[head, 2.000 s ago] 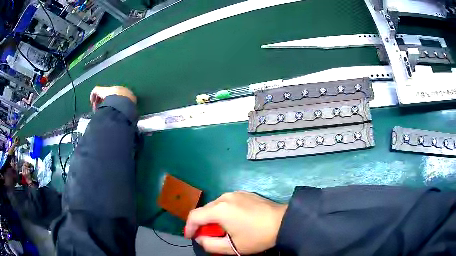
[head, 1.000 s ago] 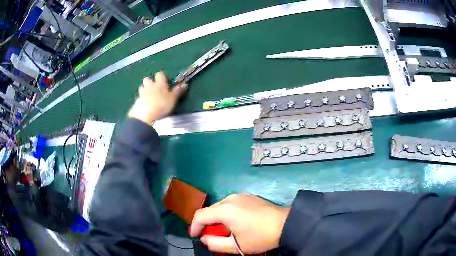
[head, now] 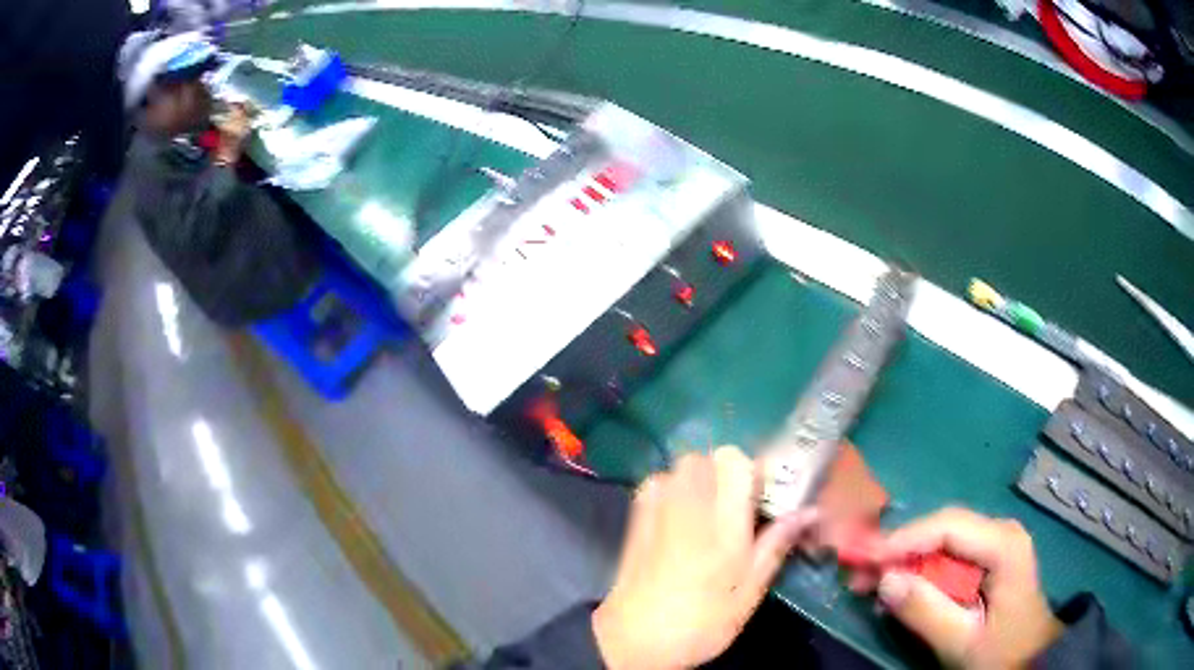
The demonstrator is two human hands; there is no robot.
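Note:
A grey contact strip (head: 845,390) with a row of shiny studs stands out diagonally from my left hand (head: 694,556), which grips its near end. The orange-brown plate (head: 854,487) lies under and beside that near end, partly hidden. My right hand (head: 976,589) holds the red handpiece (head: 945,572), its front pointing at the plate near my left fingers. The picture is blurred, so I cannot tell whether the tip touches anything.
The control box (head: 576,249), with red lettering and red-lit switches, stands left of the strip. Several strips (head: 1106,504) lie at the right, near a green-yellow pen-like tool (head: 1006,308) on the white rail (head: 962,343). A person (head: 210,196) sits at upper left beside a blue stool (head: 327,334).
The view has swung left. My left hand has brought the strip from the belt to the plate. My right hand still holds the red handpiece, now close to the strip's near end.

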